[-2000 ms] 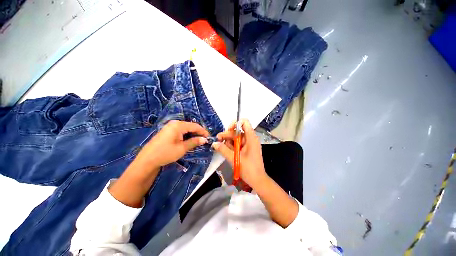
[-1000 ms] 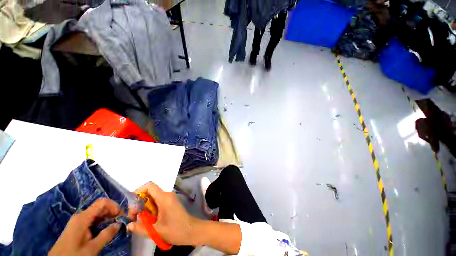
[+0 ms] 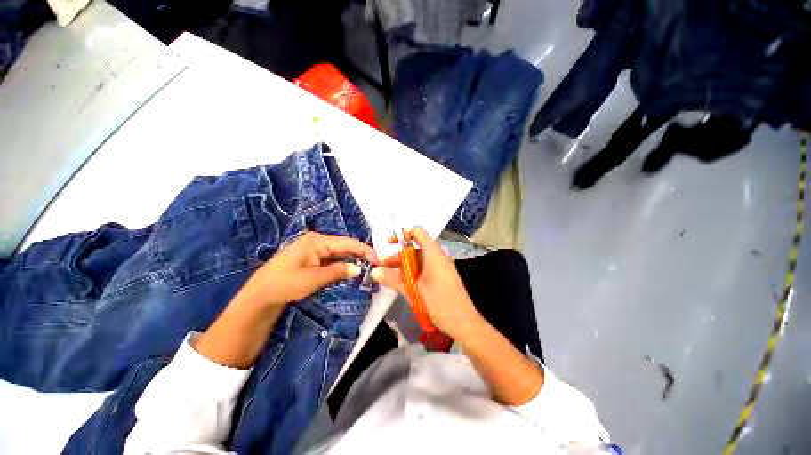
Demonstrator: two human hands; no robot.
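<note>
Dark blue jeans (image 3: 204, 231), right side out, lie across the white tabletop with the waistband (image 3: 342, 191) toward the table's right edge. My left hand (image 3: 311, 267) pinches the waistband near the front opening between thumb and fingers. My right hand (image 3: 431, 280) has its thumb and finger at the same spot and also holds the large scissors (image 3: 413, 284) in its palm, orange handle toward me, blades pointing away. The blades look faint and blurred. The exact bit of cloth between the fingertips is too small to tell.
The white table (image 3: 240, 98) has a corner at right. Beyond it are a red stool (image 3: 338, 91) and folded dark jeans (image 3: 462, 115) on tan cloth (image 3: 502, 213). A person's dark-clad legs (image 3: 622, 147) show at upper right. Yellow-black tape (image 3: 772, 342) crosses the floor.
The view swung toward the floor and bins, then back to the table. A person in dark clothing now shows closer at upper right. Both hands remain at the waistband, scissors still in my right hand.
</note>
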